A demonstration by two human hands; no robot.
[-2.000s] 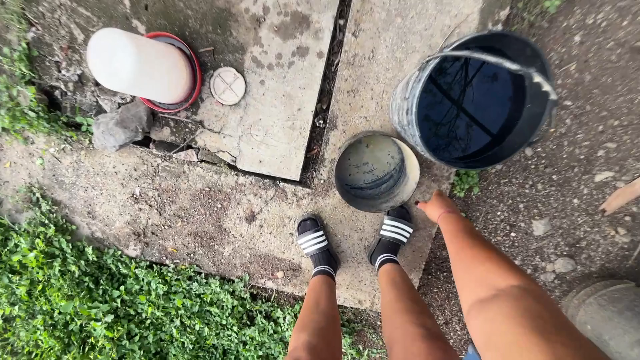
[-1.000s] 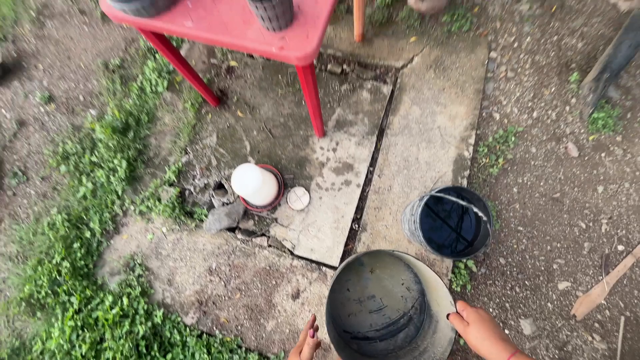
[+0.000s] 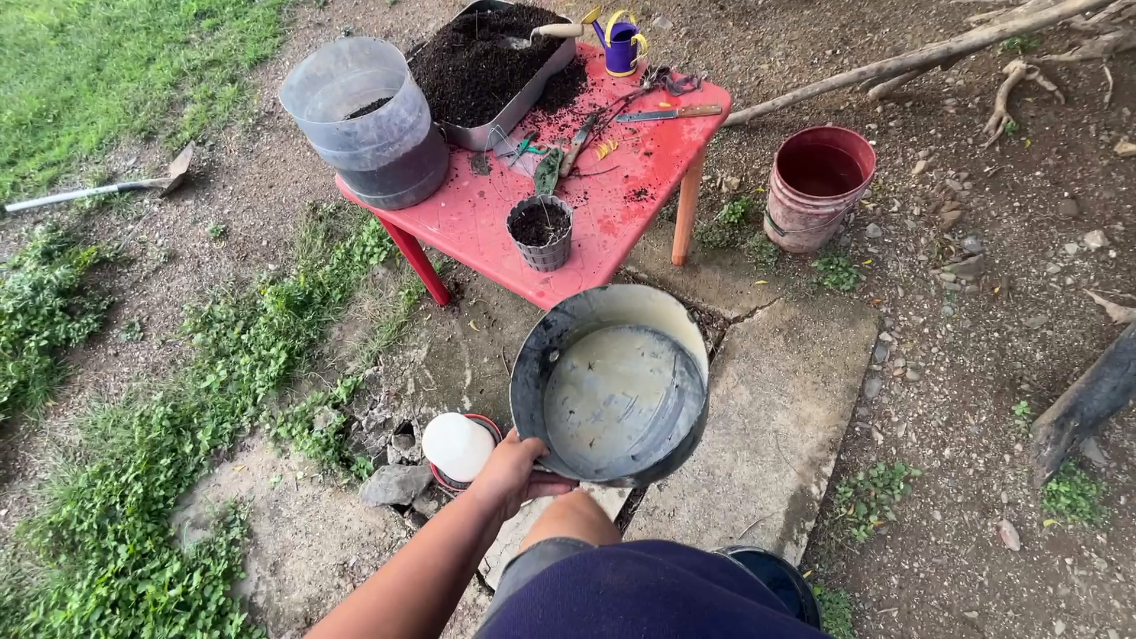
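Observation:
My left hand (image 3: 522,470) grips the near left rim of a round, dark tub (image 3: 621,399) with a dirty, pale inside. The tub is tilted and held up in front of my body, close to the near corner of a red plastic table (image 3: 621,209). My right hand is out of view. A small pot of dark soil (image 3: 541,232) stands on the table just beyond the tub. Partly hidden by my shirt, a dark bucket (image 3: 777,581) is at the bottom right.
On the table are a clear plastic container (image 3: 368,124), a tray of soil (image 3: 488,75) with a trowel, a knife (image 3: 670,114) and a toy watering can (image 3: 621,44). A red bucket (image 3: 821,186) stands to the right. A poultry drinker (image 3: 460,446) is beside a stone (image 3: 395,485).
The tub, on the concrete two seconds ago, has been lifted and carried toward the table. My right hand, at its rim one second ago, has left the view. The view has swung up to the table.

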